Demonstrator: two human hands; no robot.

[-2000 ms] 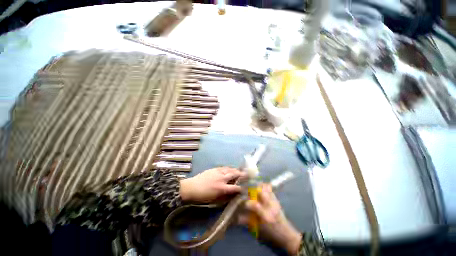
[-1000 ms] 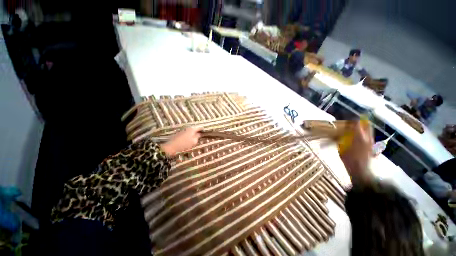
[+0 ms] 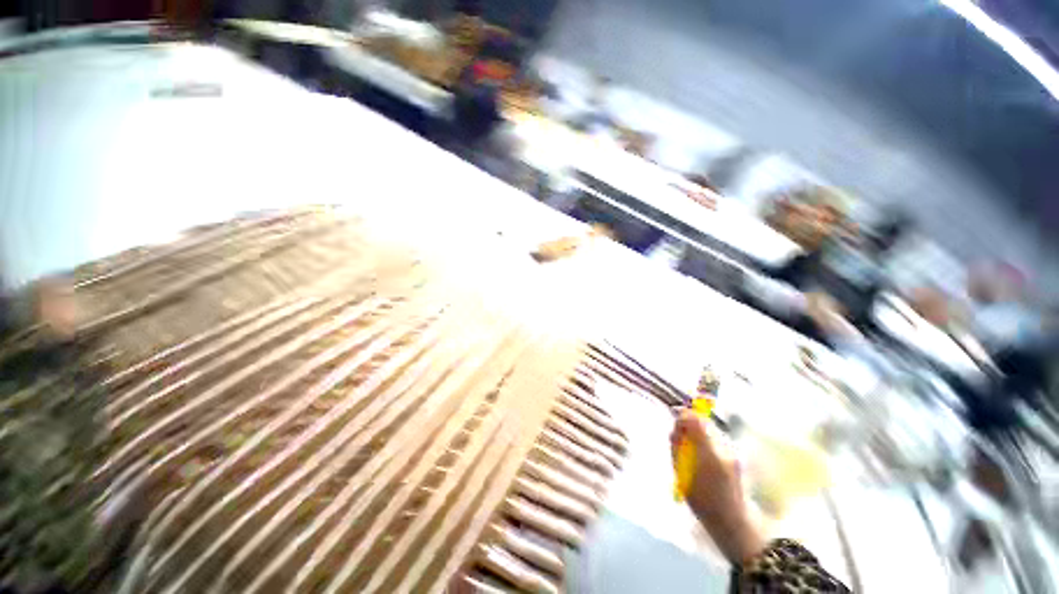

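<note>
The frame is blurred. A large crisscross stack of brown leather straps [image 3: 337,429] with pale lines fills the lower left and middle. My right hand [image 3: 711,476], right of the stack, is closed round the yellow handle of the glue brush [image 3: 693,447]; the brush end points up. My left hand [image 3: 56,308] is at the far left edge, small and blurred beside a patterned sleeve. I cannot tell its fingers or whether it holds anything.
The white table [image 3: 151,151] runs behind and right of the stack. Thin dark strips [image 3: 636,374] lie behind my right hand. A blurred yellowish glue pot [image 3: 790,470] is right of it. A brown bundle [image 3: 560,247] lies farther back. Other benches and blurred people are beyond.
The view has swung right and down. My left hand has gone from the stack's middle to the far left edge. My right hand is lower, near the pot, still with the brush.
</note>
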